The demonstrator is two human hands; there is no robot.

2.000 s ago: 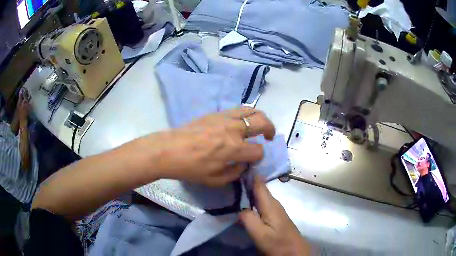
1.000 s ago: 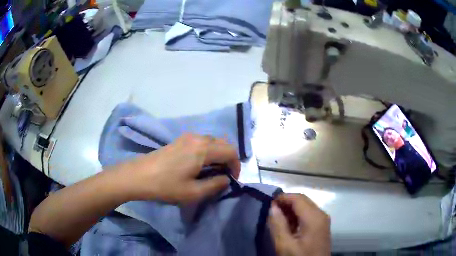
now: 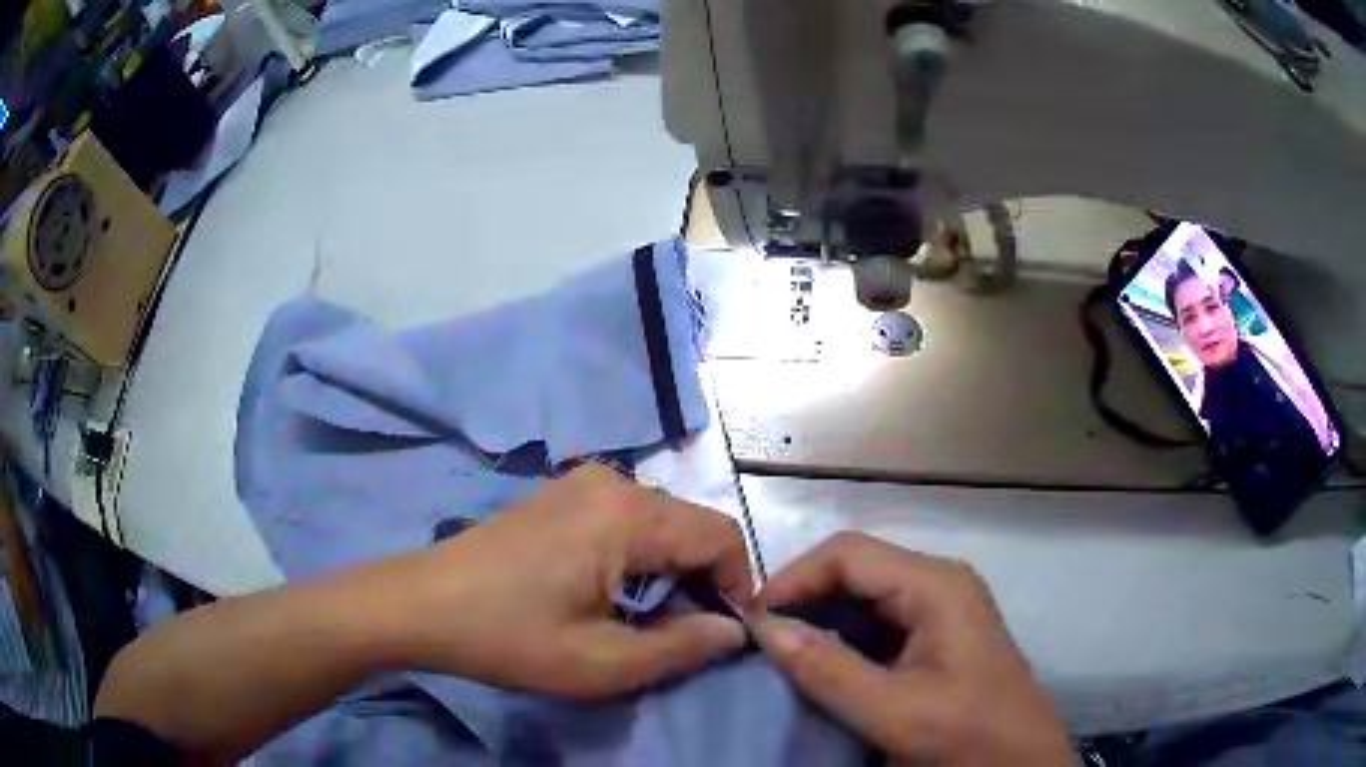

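Observation:
A blue-grey garment piece (image 3: 524,375) lies on the white table and runs down to the wearer's lap. A dark strip (image 3: 659,345) crosses its right end, close to the machine bed. My left hand (image 3: 577,584) pinches the cloth near its dark edge. My right hand (image 3: 899,644) pinches the same edge beside it, the fingertips of both hands nearly touching. The exact layers between the fingers are hidden. The cream sewing machine head (image 3: 1049,105) stands at the right, its lit needle area (image 3: 787,300) not covered by the cloth.
A phone (image 3: 1236,375) showing a person lies on the machine bed (image 3: 989,405) at the right, with a dark cord. A folded cloth stack (image 3: 524,53) lies at the back. A yellowish second machine (image 3: 83,232) stands at the far left. Scissors or snips (image 3: 1273,38) show top right.
The view has moved nearer the machine. Both hands came together on the dark edge, after being apart one second ago. The left part of the cloth lies spread more to the left.

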